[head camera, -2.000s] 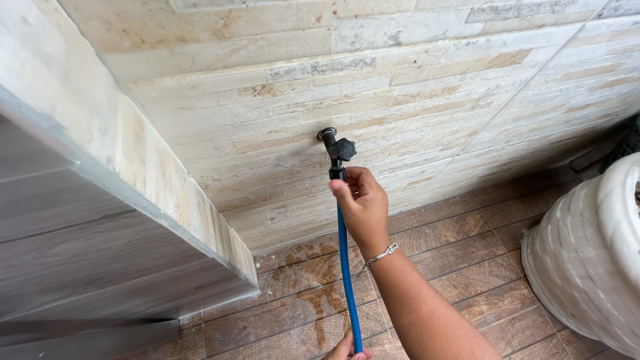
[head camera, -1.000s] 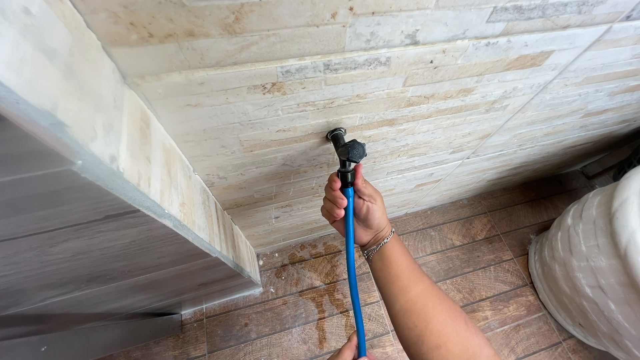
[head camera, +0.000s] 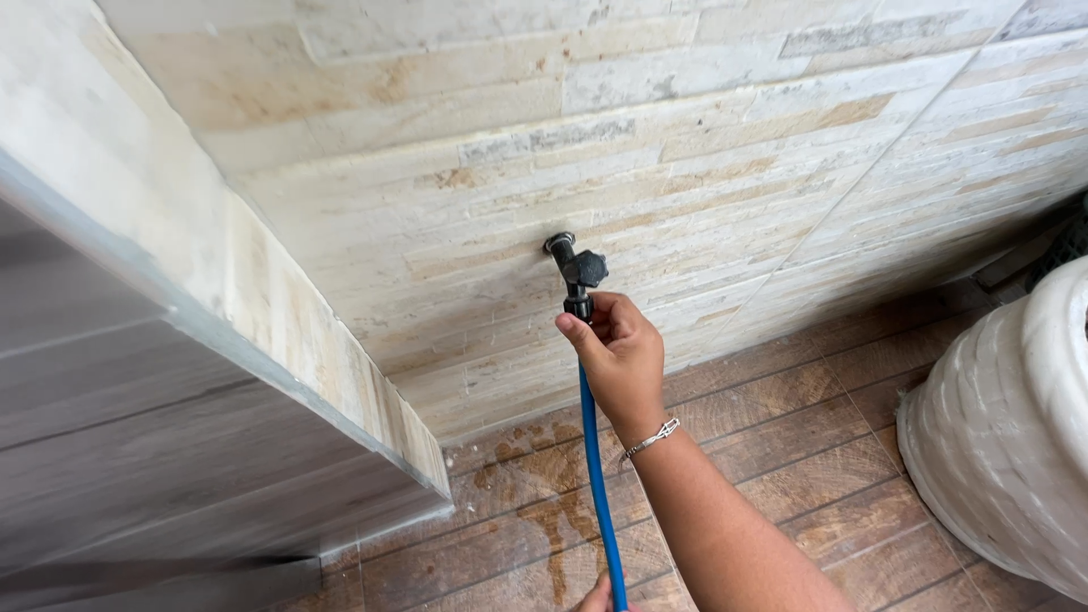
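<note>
A black plastic tap (head camera: 585, 268) with a ribbed knob sticks out of the stone-look tiled wall. A black hose connector (head camera: 579, 306) sits at its outlet, and a blue hose (head camera: 598, 476) hangs down from there. My right hand (head camera: 625, 353), with a silver bracelet on the wrist, grips the connector from the right, thumb in front and fingers behind. At the bottom edge my left hand (head camera: 597, 595) holds the hose lower down; only some of its fingers show.
Wet patches (head camera: 552, 501) mark the brown wood-look floor tiles below the tap. At the right stands a large white ribbed planter (head camera: 1003, 425). A tiled wall edge (head camera: 306, 340) juts out on the left.
My right hand has shifted its grip around the connector: a second ago its fingers showed on the left side of it, and now the thumb is there. The left hand stays low on the hose.
</note>
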